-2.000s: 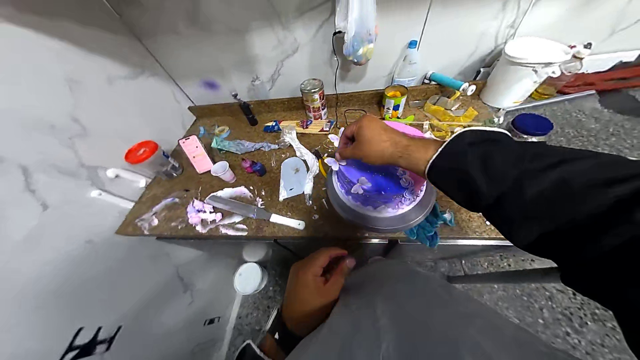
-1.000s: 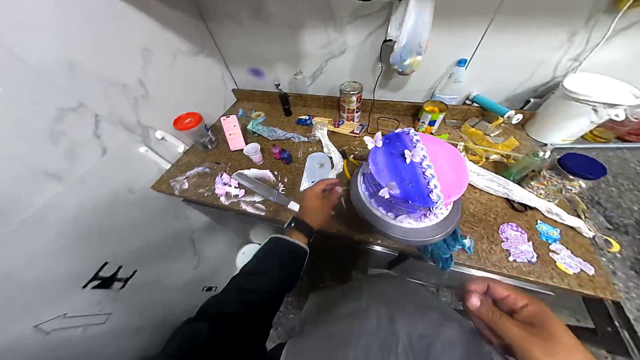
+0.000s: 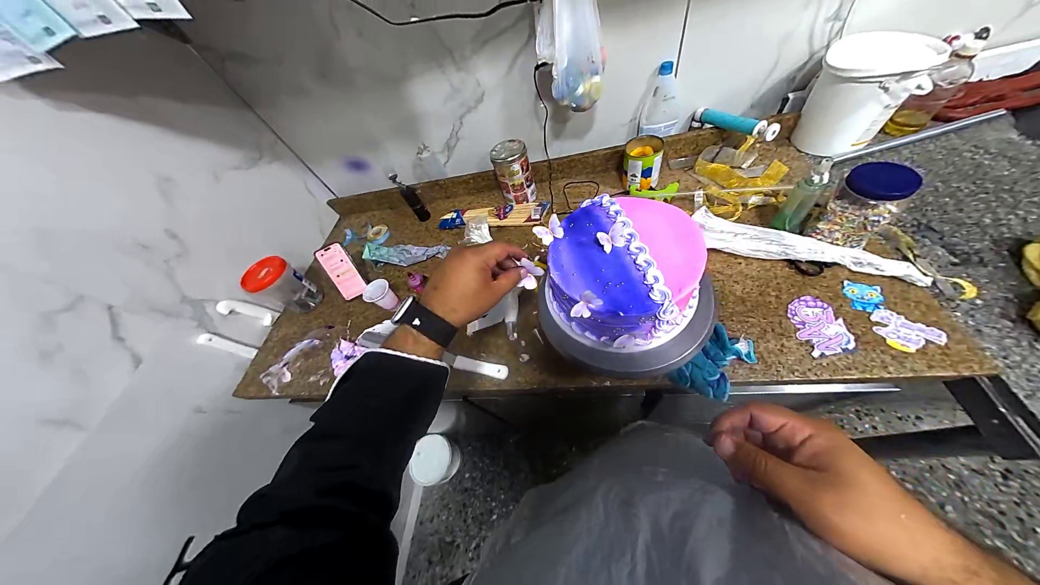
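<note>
A frosted cake [image 3: 597, 268], part purple and part pink, stands on a grey turntable [image 3: 569, 345] with a piped white-and-purple border. Several pale butterfly decorations sit on its purple part. At the cake's left side my left hand [image 3: 471, 280], with a watch on the wrist, pinches another butterfly decoration [image 3: 530, 274] between thumb and fingers. My right hand [image 3: 780, 451] is over the apron at lower right, its fingers curled loosely; I see nothing in it. Partly under my left forearm lies a spatula with a white handle [image 3: 481, 368].
A pink phone [image 3: 340, 270], a paper cup [image 3: 380, 294] and frosting smears [image 3: 288, 366] are at the left. Behind stand a large can [image 3: 513, 172], an opened can [image 3: 643, 162] and a white bucket [image 3: 865, 93]. Blue cloth [image 3: 711, 366] hangs at the edge; cutout toppers [image 3: 819, 327] lie right.
Two seconds ago one hand was over the cake. My left hand has moved from the counter left of the turntable to the cake's left side, with a butterfly now in its fingers.
</note>
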